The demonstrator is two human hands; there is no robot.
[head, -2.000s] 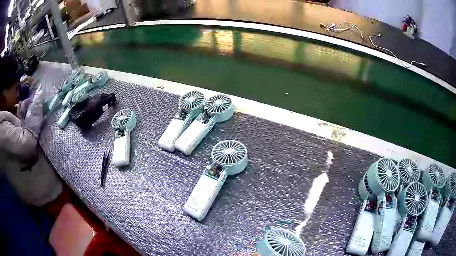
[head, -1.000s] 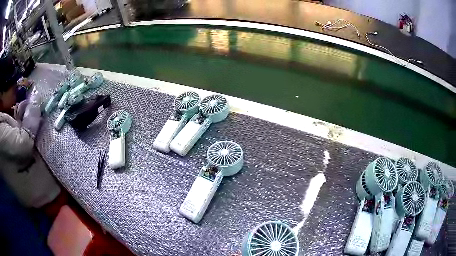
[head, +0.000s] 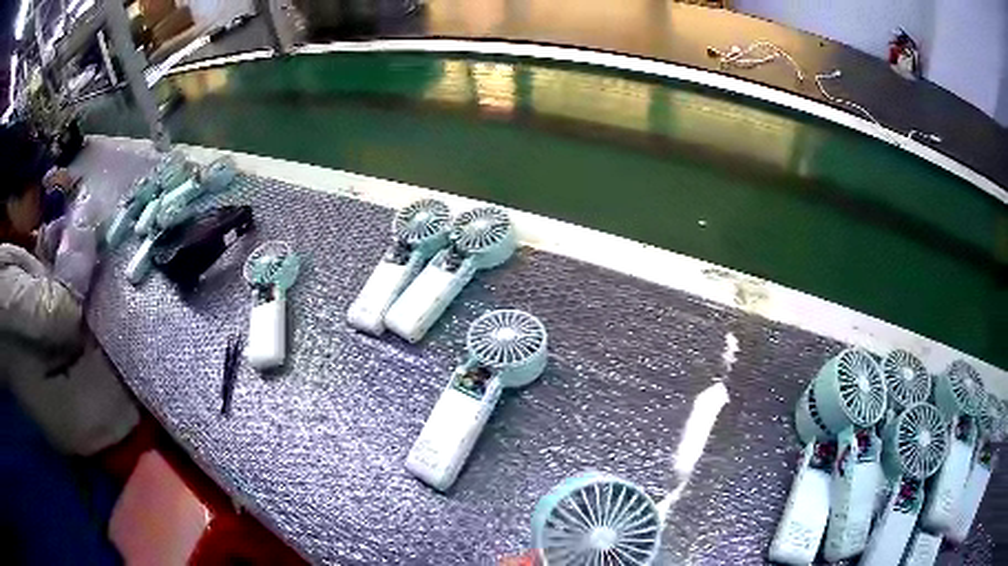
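Note:
A mint-green fan head with a radial grille (head: 600, 531) shows at the bottom edge, its lower part cut off by the frame. A small bit of a fingertip (head: 520, 559) shows at its left edge; which hand it belongs to and its grip cannot be told. The rest of my hands is out of the picture. A part-assembled fan (head: 453, 426) lies on the grey mat just beyond, with its circuit board exposed at the neck. Two fans lie side by side (head: 426, 293) farther back. One more fan (head: 266, 326) lies to their left.
Several fans (head: 851, 486) cluster at the right edge. Thin dark tweezers (head: 230, 374) lie at left. A dark pouch-like lump (head: 205, 245) lies near more fans (head: 166, 205) and a neighbouring person (head: 50, 321). Beyond the bench runs the green belt (head: 497, 144); cables (head: 763, 55) lie past it.
The fan head at the bottom edge has moved up and slightly left since the first frame, showing more of its grille. The view shifted slightly and came back. The fans on the mat have not moved.

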